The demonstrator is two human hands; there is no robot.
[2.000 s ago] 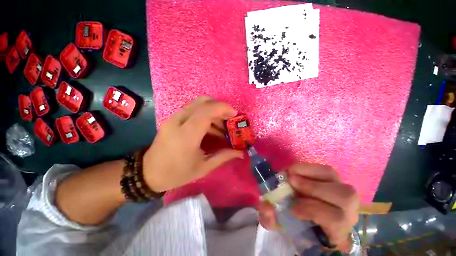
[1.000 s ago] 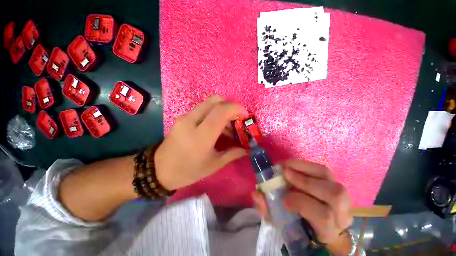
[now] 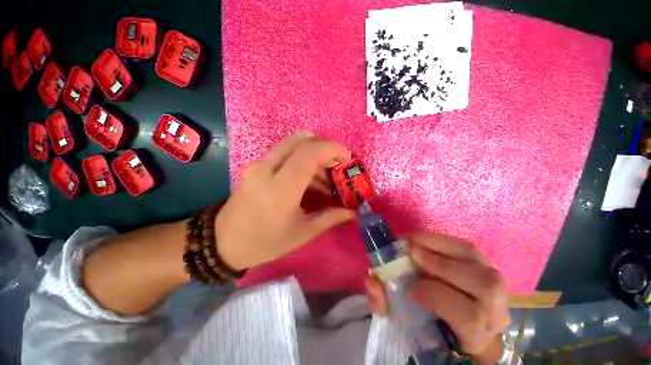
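Note:
My left hand (image 3: 275, 203) holds a small red plastic housing (image 3: 352, 184) between thumb and fingertips over the pink mat (image 3: 300, 93). The housing's open side faces up and shows a small silver and dark component inside. My right hand (image 3: 453, 289) grips a clear dispensing syringe (image 3: 380, 246) with dark contents and a cream tape band around its barrel. The syringe points up and left, its tip at the housing's lower edge. Whether the tip touches the housing cannot be told. The rear of the syringe is partly hidden by my right hand.
Several red housings (image 3: 178, 137) lie on the dark green bench at the left. Clear crumpled film (image 3: 28, 189) lies beside them. A white card (image 3: 420, 60) with black specks lies on the mat's far part. White paper (image 3: 625, 183) and a dark round object (image 3: 631, 271) are at the right edge.
Since the first frame, the view has shifted, and bench items appear slightly further right. The held housing has turned a little. Both hands keep their holds, and the syringe tip stays near the housing's lower end.

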